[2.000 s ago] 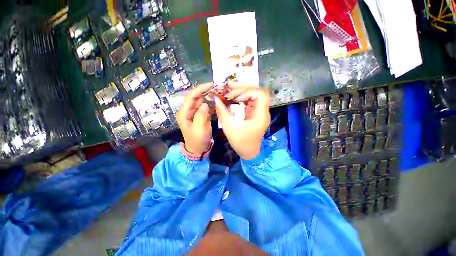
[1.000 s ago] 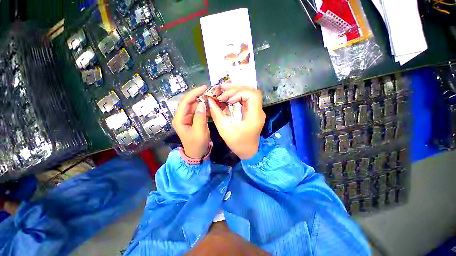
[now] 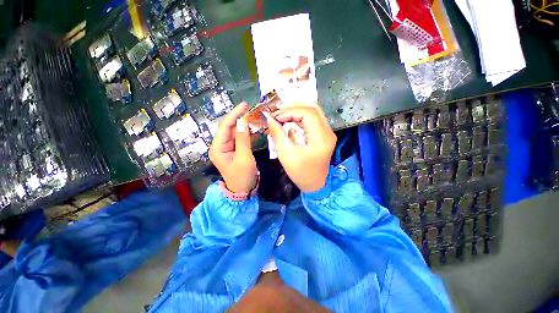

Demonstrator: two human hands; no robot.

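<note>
A small circuit board module with a copper-brown face (image 3: 257, 117) is held in the fingertips of both hands, over the near end of the white backing strip. My left hand (image 3: 236, 153) grips its left end between thumb and finger. My right hand (image 3: 304, 147) has thumb and forefinger at its right side. The fingers hide part of the module. The white backing strip (image 3: 282, 38) lies on the bench with a few copper-brown pieces (image 3: 295, 69) on its middle part; its near end is partly behind my right hand.
A clear blister tray of modules (image 3: 147, 147) lies left, beside stacked dark trays (image 3: 46, 134). Red strips (image 3: 423, 30), a clear bag (image 3: 436, 78) and white liners (image 3: 494, 43) lie right. A lower module tray (image 3: 444, 177) stands below the bench edge. Blue fabric (image 3: 98, 244) shows lower left.
My fingertips have spread a little apart, and more of the module's copper-brown face shows between them. The head view has shifted slightly.
</note>
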